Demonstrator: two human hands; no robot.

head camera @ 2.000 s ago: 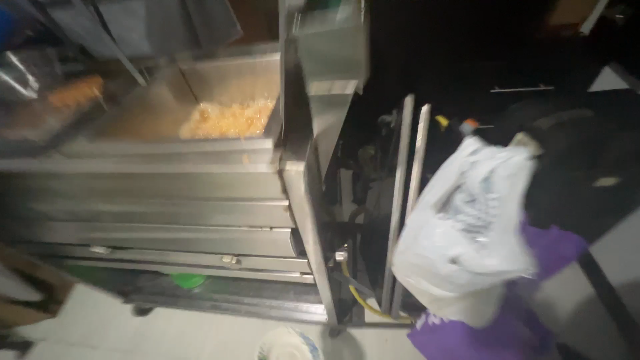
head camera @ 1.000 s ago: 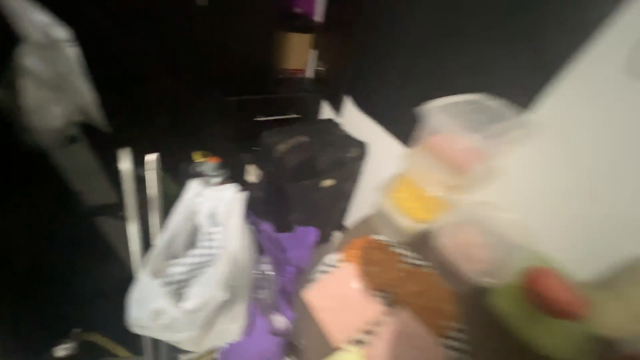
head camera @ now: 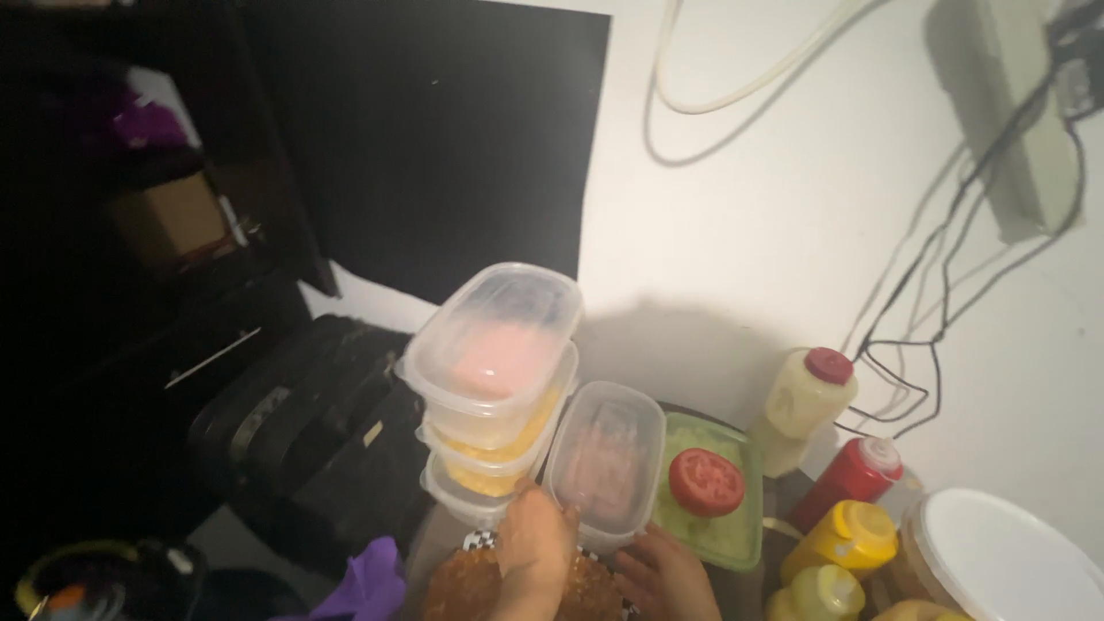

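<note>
My left hand [head camera: 536,536] reaches over browned, crumbed food [head camera: 461,582] on checkered paper, its fingertips at the lower front of a stack of clear plastic containers [head camera: 492,345]. Pink slices show in the top container and yellow shreds in those below. My right hand [head camera: 666,569] has its fingers apart, by the near end of a single clear container [head camera: 606,457] with pinkish contents. Whether either hand grips anything cannot be told. Right of that container, a cut tomato [head camera: 706,482] lies on shredded greens in a green container [head camera: 746,543].
At right stand a cream bottle with a red cap [head camera: 811,397], a red squeeze bottle [head camera: 849,483], yellow squeeze bottles [head camera: 841,543] and a white-lidded tub [head camera: 1005,552]. Black cables [head camera: 940,259] hang on the wall. A black bag [head camera: 319,431] and purple cloth [head camera: 366,582] are at left.
The view has swung far right, from the metal fryer and white plastic bag to the food containers by the wall. Both my hands have come into view.
</note>
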